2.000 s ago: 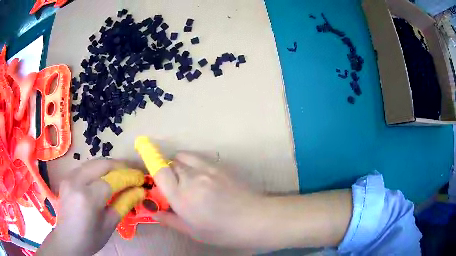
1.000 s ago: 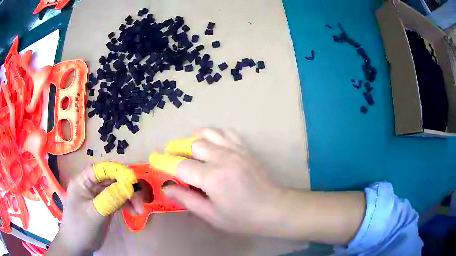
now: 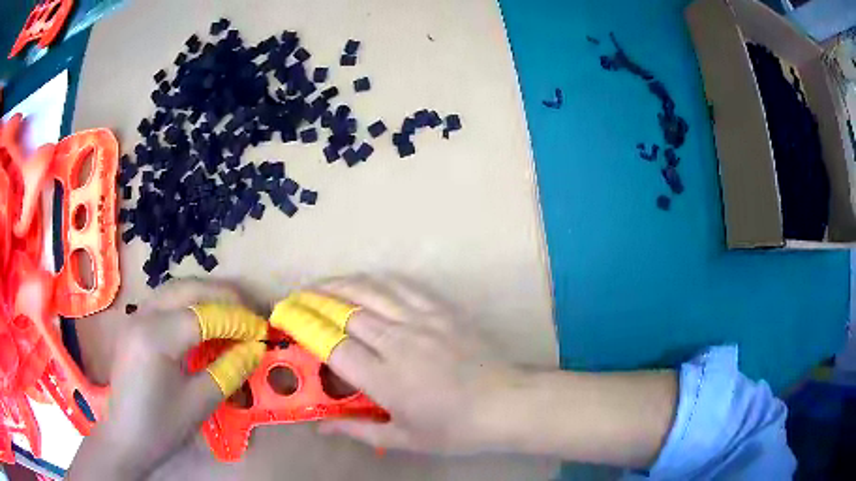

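An orange grip shell (image 3: 298,406) is held between both hands over the cardboard, its holes facing up. My left hand (image 3: 164,376) grips its left part with yellow-cotted thumb and finger. My right hand (image 3: 404,362) holds its right part, with two yellow-cotted fingers on the upper edge beside the left fingertips. A small dark spot shows at the shell's upper edge under the fingertips; I cannot tell if it is a black piece. Small black pieces (image 3: 216,122) lie in a wide heap on the cardboard work sheet (image 3: 441,225).
A pile of orange grip shells (image 3: 23,282) lies at the left on a white sheet, one shell (image 3: 110,221) at its right edge. Another orange piece (image 3: 39,25) is at the far left. Black bits (image 3: 668,127) trail on the green surface beside the open parts box (image 3: 746,141).
My right fingers have moved left along the shell's upper edge and now meet my left fingertips. The dark piece at my left fingertips is no longer clearly seen. The whole view has shifted slightly.
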